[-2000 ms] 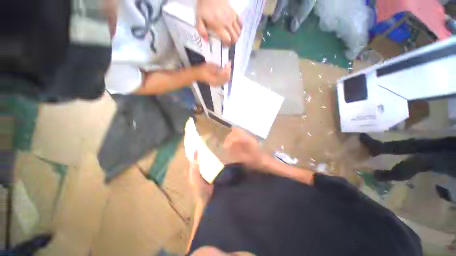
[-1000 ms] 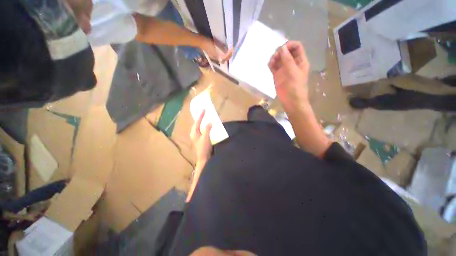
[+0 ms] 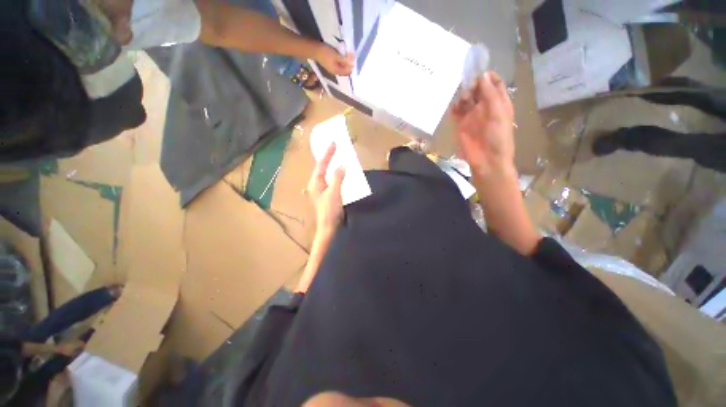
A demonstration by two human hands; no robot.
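Observation:
My left hand [image 3: 328,187] holds a white sticker sheet [image 3: 342,159] above my lap, thumb and fingers on its left edge. My right hand [image 3: 487,127] is raised to the right, with a small, translucent, blurred piece, seemingly a clear sticker [image 3: 476,60], at its fingertips. Just left of that hand is the white end panel [image 3: 415,67] of a soundbar carton, with small dark print on it. The carton stands tilted and its long side runs out of the top edge. Another person's hand [image 3: 337,62] touches the carton's side.
A second white printed carton [image 3: 561,71] is at the upper right, above dark-clothed limbs. Dark grey sheets [image 3: 223,111] and flattened cardboard [image 3: 231,254] cover the green floor at left. Scraps and clear film lie at right. Another person's dark clothing fills the upper left. A white box [image 3: 103,381] is at the lower left.
My right hand has moved right and slightly down, and the translucent piece now shows at its fingertips. The carton's end panel now shows its print. The sheet in my left hand sits a little higher in view.

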